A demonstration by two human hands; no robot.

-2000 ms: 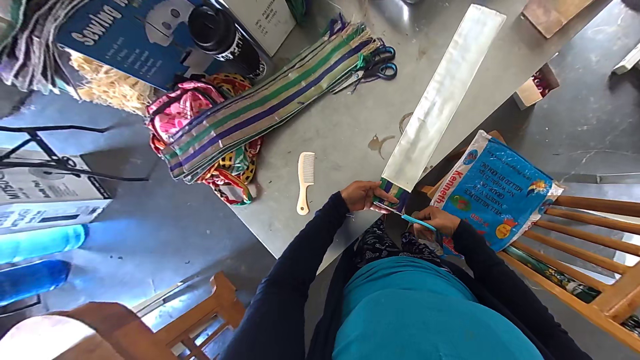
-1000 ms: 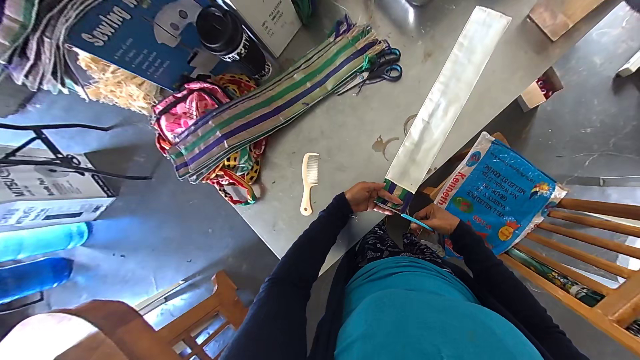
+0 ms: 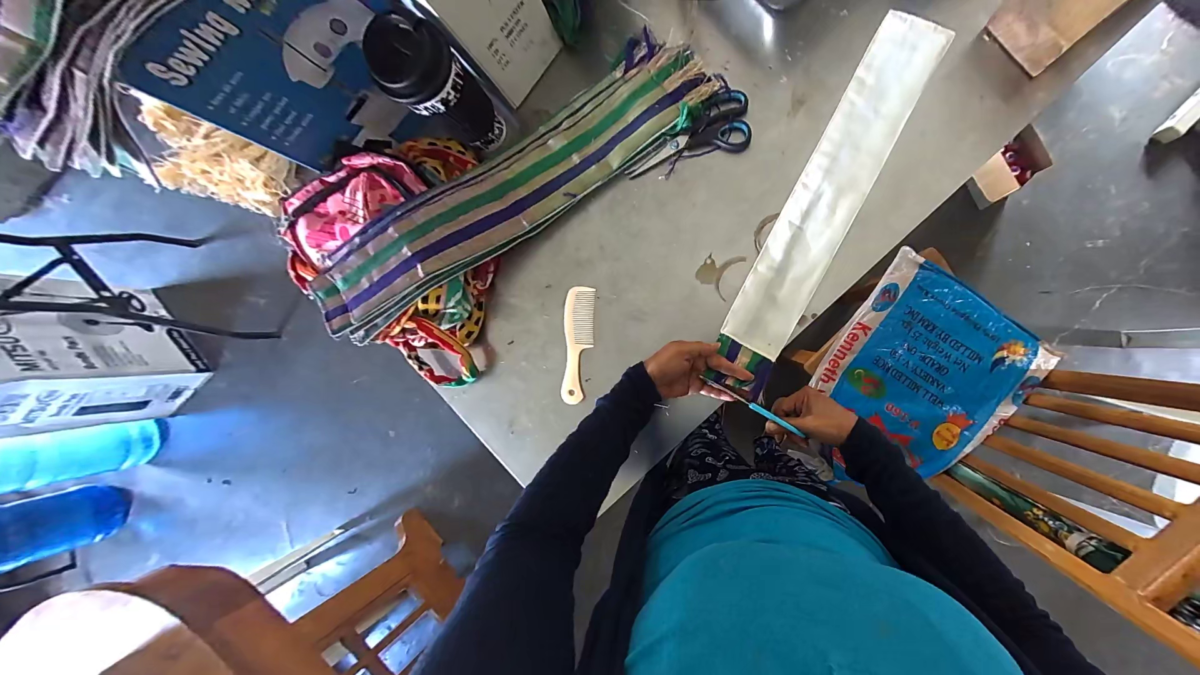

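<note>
My left hand (image 3: pixel 692 370) grips the near end of a striped woven strip (image 3: pixel 743 361), which shows from under a long whitish strip (image 3: pixel 834 187) lying aslant on the grey table (image 3: pixel 647 225). In my right hand (image 3: pixel 814 415) is a tool with a light-blue handle (image 3: pixel 776 418), probably small scissors; its tip is at the woven end beside my left fingers. To the left lies a cream comb (image 3: pixel 578 345). Farther off, a stack of striped woven strips (image 3: pixel 506 187) rests partly on a pink patterned bag (image 3: pixel 356 211), with dark-handled scissors (image 3: pixel 698 136) by its frayed end.
A black lidded tumbler (image 3: pixel 427 70) and a blue sewing box (image 3: pixel 253 70) stand at the back left. A blue printed sack (image 3: pixel 937 366) lies on a wooden chair (image 3: pixel 1116 441) at right. Another wooden chair (image 3: pixel 412 572) is at lower left, near blue bottles (image 3: pixel 66 525).
</note>
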